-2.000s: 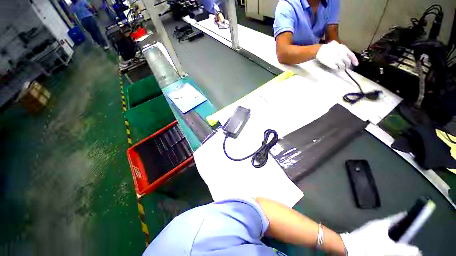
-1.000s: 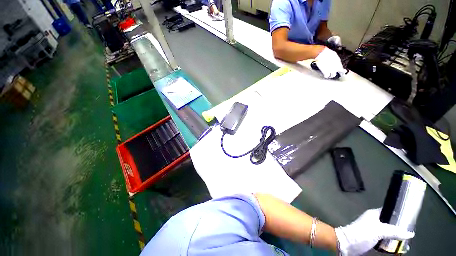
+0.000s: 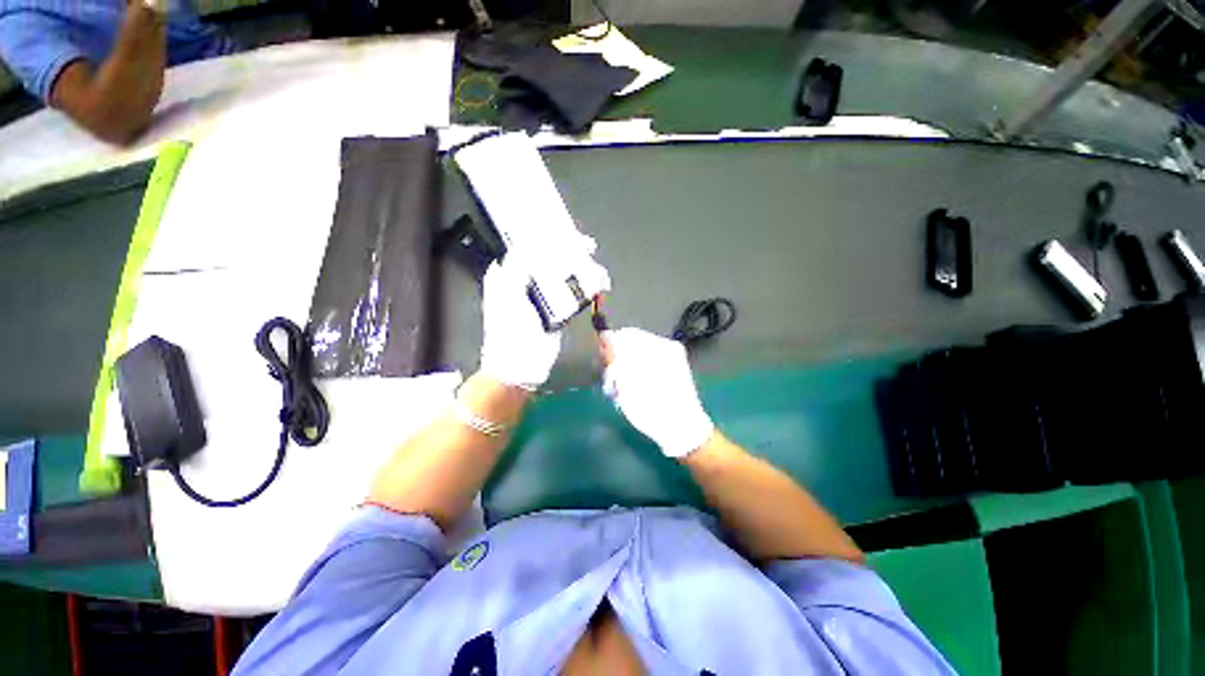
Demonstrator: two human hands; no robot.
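My left hand, in a white glove, holds the adapter inner unit, a white-silver block, over the belt. The unit is tilted, with its far end up and left and its open end towards me. My right hand, also gloved, pinches the cable at the unit's near end, where a bit of red-orange shows. The coiled black cord lies on the belt beyond my right hand. A black housing part lies on the belt, partly hidden by the unit and my left hand.
A sample adapter with coiled cord lies on the white sheet, beside a shiny dark strip. Stacked housing parts stand at right above green bins. More units and housings lie on the belt. A person's arm is at upper left.
The view has swung right. The silver unit is now in front of my chest, held in my left hand. My right hand has come into view, gripping the cable.
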